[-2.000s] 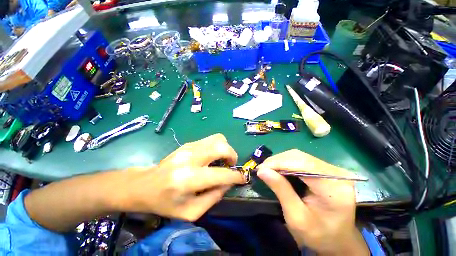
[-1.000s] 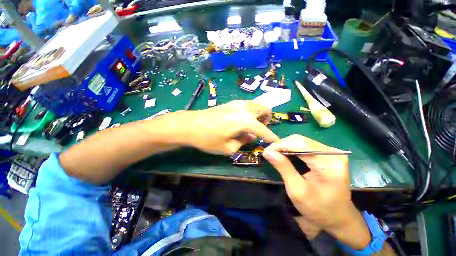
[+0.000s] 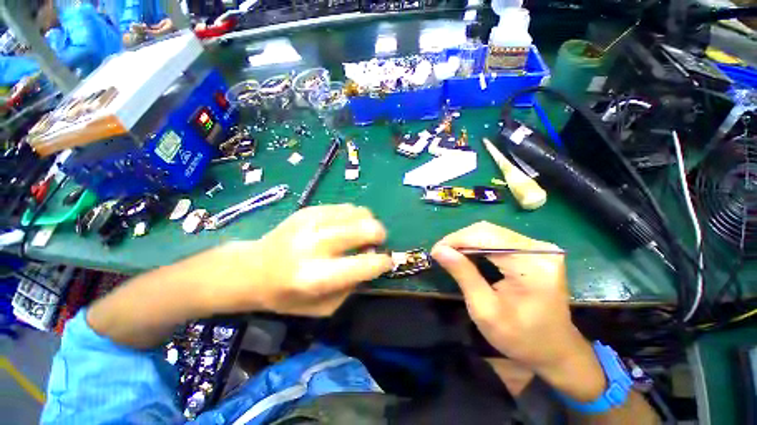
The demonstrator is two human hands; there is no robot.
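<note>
A small metal-framed device module (image 3: 410, 262) is at the bench's front edge, between my hands. My left hand (image 3: 319, 259) holds its left end with thumb and fingers. My right hand (image 3: 513, 295) holds thin tweezers (image 3: 523, 251) like a pencil. Their tip is hidden by my right fingertips, which are at the module's right end. Whether the tweezers touch the module cannot be told. A spare module with an amber and black strip (image 3: 461, 195) lies flat on the green bench behind my hands.
White paper (image 3: 441, 167), a pale cone-shaped tool (image 3: 516, 177) and a black cylinder (image 3: 578, 178) lie behind and right. A pen (image 3: 319, 172) and coiled white cable (image 3: 246, 206) lie left. Blue bins (image 3: 397, 109) and a blue power unit (image 3: 178, 149) stand behind. A crowded parts tray (image 3: 202, 365) is low left.
My left hand reached right across the module, then drew back left and now grips its left end. The black piece with amber flex seen between my fingers at first no longer shows there.
</note>
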